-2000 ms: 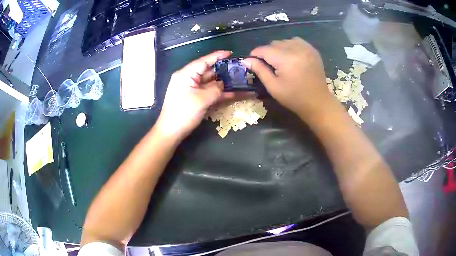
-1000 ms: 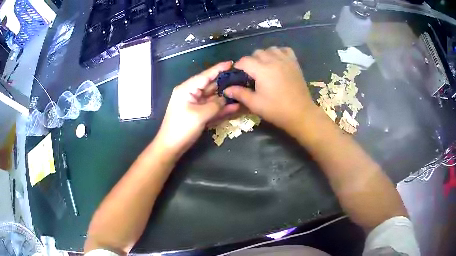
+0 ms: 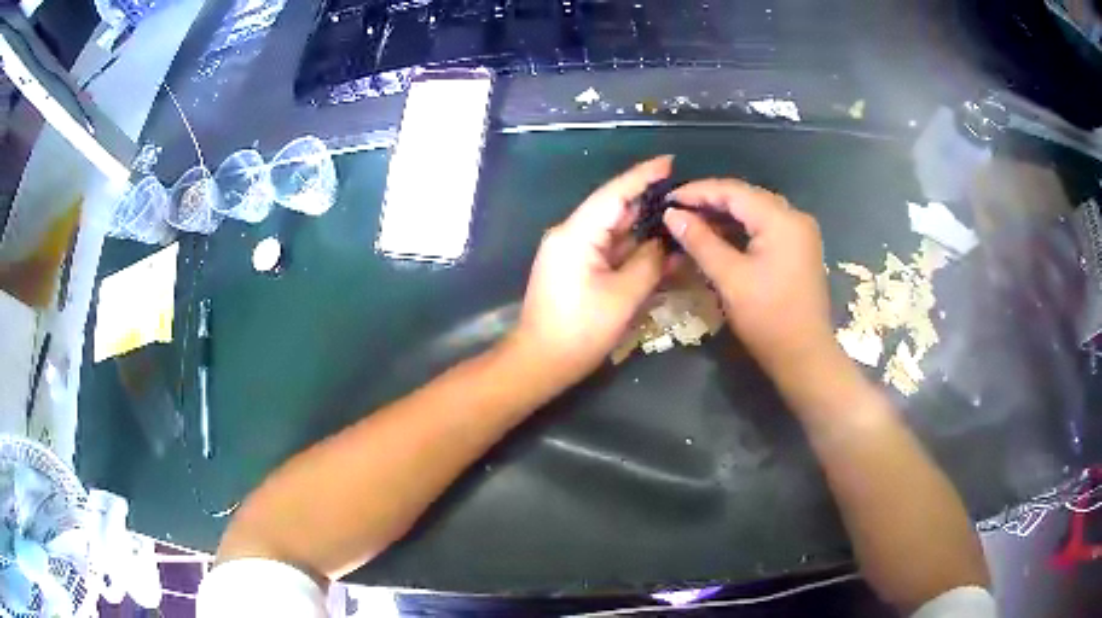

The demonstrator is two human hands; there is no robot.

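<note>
A small black unit [image 3: 654,210] is held in the fingertips of both hands above the middle of the mat. My left hand [image 3: 589,272] grips it from the left, fingers pointing up. My right hand [image 3: 764,248] has thumb and forefinger on its right side. The fingers hide most of the unit. A heap of beige scraps [image 3: 672,324] lies just below the hands, partly covered by them.
A glowing white smartphone [image 3: 436,165] lies left of the hands. Clear plastic cups [image 3: 243,185], a white disc [image 3: 267,254], a yellow note [image 3: 137,302] and a pen [image 3: 206,380] are at left. A second scrap pile [image 3: 892,307] is at right. A black tray [image 3: 483,36] lies beyond.
The camera view has turned, so the bench items appear shifted. The black unit has been turned in the fingers and shows less of its face. Both hands still hold it.
</note>
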